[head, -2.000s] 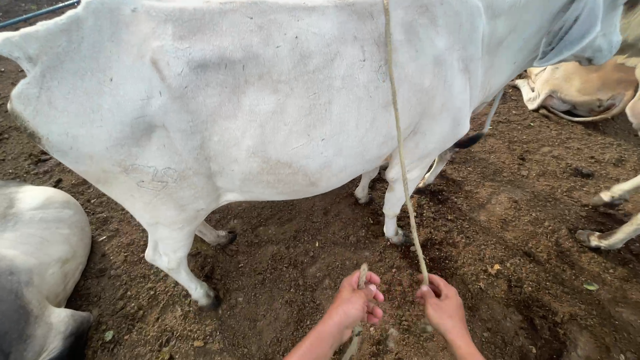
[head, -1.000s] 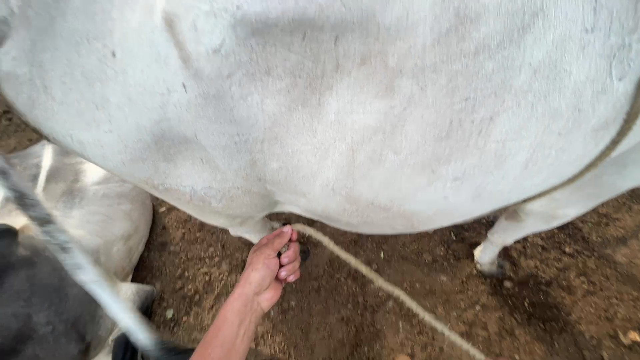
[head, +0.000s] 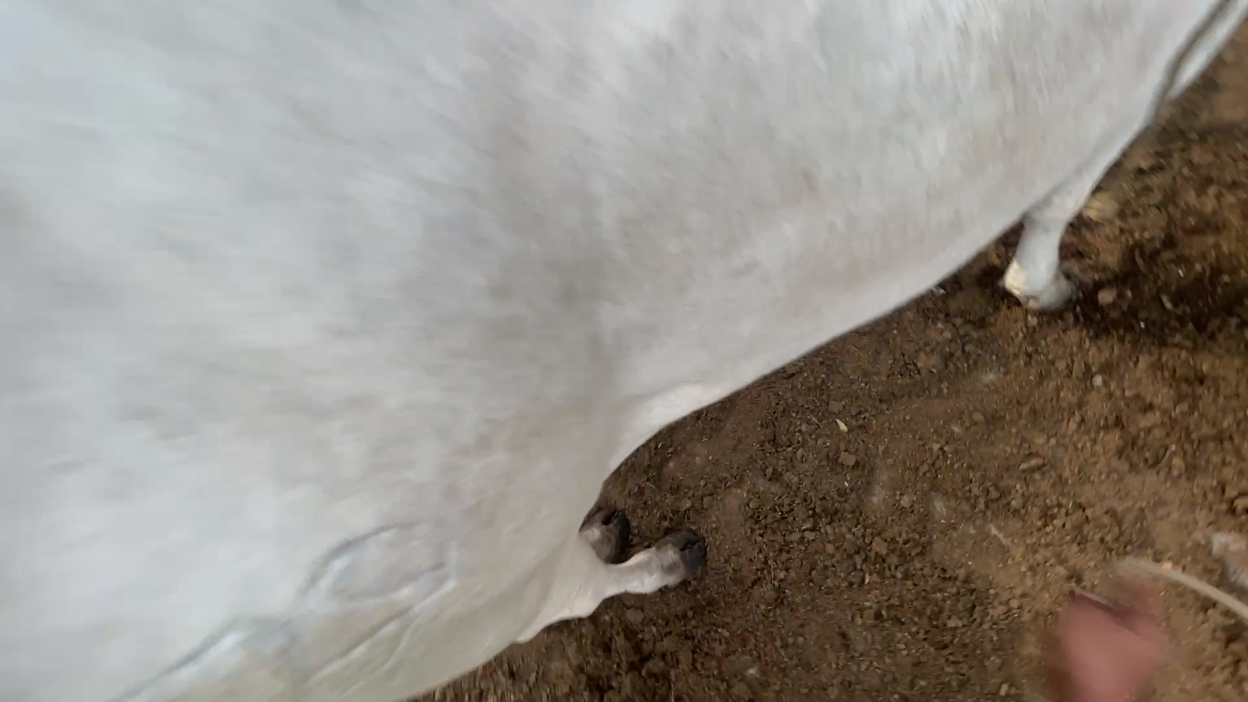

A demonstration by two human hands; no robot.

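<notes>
A blurred bare hand point(head: 1111, 639), by its place likely my right hand, shows at the lower right edge above the soil. A pale rope point(head: 1185, 577) runs from just above this hand to the right edge; blur hides whether the fingers hold it. My other hand is out of view. The white flank of a standing cow or ox point(head: 585, 244) fills the left and upper view, close to the camera. Another stretch of rope point(head: 1191, 54) lies against its body at the upper right.
Dark hooves of the hind feet point(head: 648, 556) stand on brown, crumbly soil point(head: 877, 517) at the lower middle. A front foot point(head: 1038, 283) stands farther right. A raised brand-like mark point(head: 380, 575) shows on the animal's hide at lower left.
The view has turned and come closer to the animal's hindquarters. Two seconds ago both hands held rope; one second ago one closed hand held it under the belly. The lying animal at left has left view.
</notes>
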